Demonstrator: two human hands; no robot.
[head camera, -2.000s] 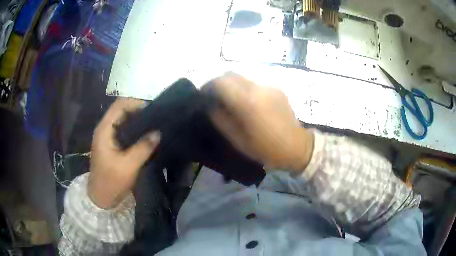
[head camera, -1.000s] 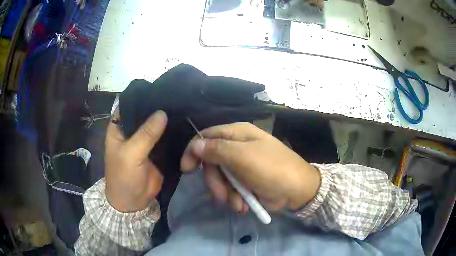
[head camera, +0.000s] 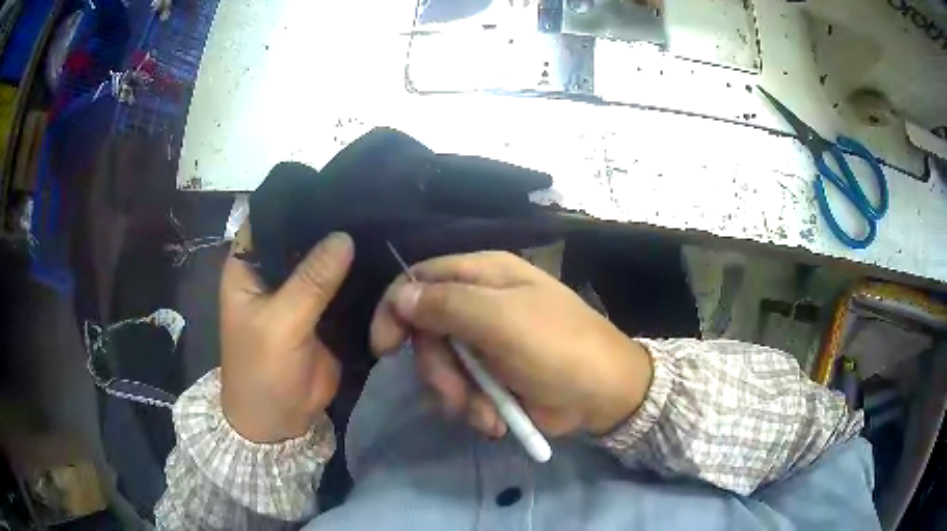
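Observation:
A black fabric piece (head camera: 379, 182) lies folded over the front edge of the white table (head camera: 644, 171). My left hand (head camera: 286, 337) grips its left part, with the thumb on top and the fingers hidden under the cloth. My right hand (head camera: 509, 337) holds a slim tool with a white handle (head camera: 504, 404) between thumb and fingers. Its thin metal point sticks out toward the upper left, over the dark fabric. Whether the tip touches the cloth, I cannot tell.
Blue-handled scissors (head camera: 849, 187) lie on the table at the right. Shiny machine plates (head camera: 488, 52) are set in the tabletop. Part of the machine head (head camera: 903, 52) shows upper right. An orange-rimmed tray (head camera: 836, 332) is below the table at right. Pale cord (head camera: 130, 392) hangs at left.
Since two seconds ago, both hands have stopped blurring, my right hand has drawn back from the fabric, and the white tool has come into sight. Over the last second little has moved.

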